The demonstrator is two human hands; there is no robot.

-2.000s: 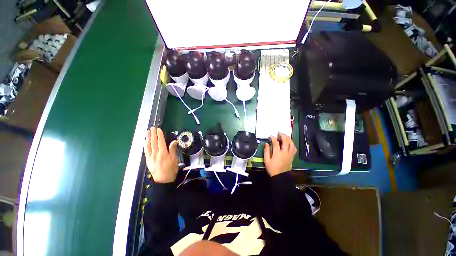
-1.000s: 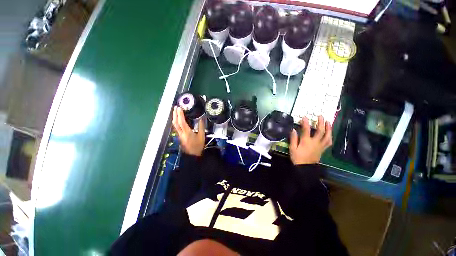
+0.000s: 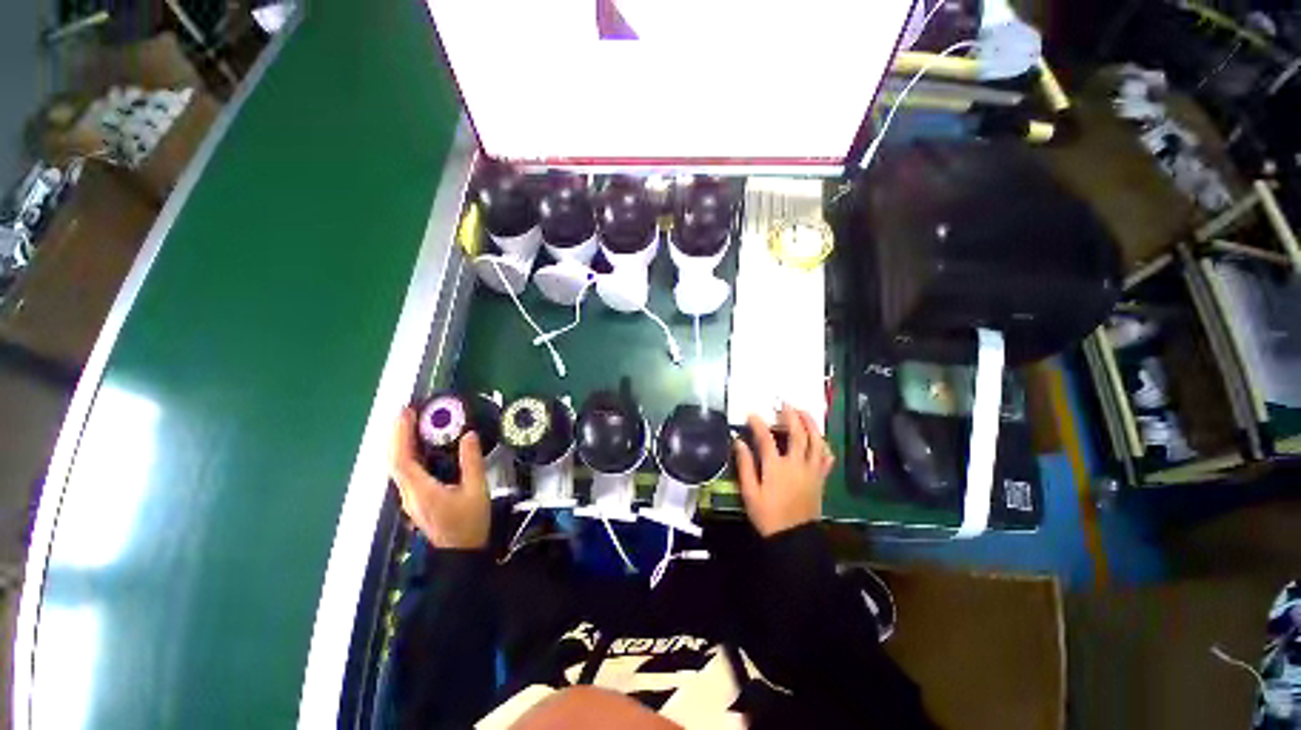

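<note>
Four security cameras with black round fronts stand in the near row. My left hand (image 3: 445, 499) is around the leftmost camera (image 3: 447, 419), thumb and fingers on either side; its lens shows purple. The second camera (image 3: 525, 422) shows a pale dotted ring. The third (image 3: 611, 434) and fourth (image 3: 694, 446) have dark fronts. White cables hang at their bases. My right hand (image 3: 788, 478) rests at the near end of the white keyboard (image 3: 778, 335), right of the fourth camera, fingers apart and holding nothing visible.
A far row of several cameras (image 3: 628, 221) stands below the bright monitor (image 3: 664, 86). A yellow tape roll (image 3: 800, 243) lies on the keyboard. A black box (image 3: 985, 250) and a mouse (image 3: 920, 454) are at right. The green conveyor (image 3: 214, 428) runs along the left.
My left hand has gone from lying flat at the row's left end to curling around the leftmost camera, which now shows. The view swung away and back. My right hand stays by the keyboard.
</note>
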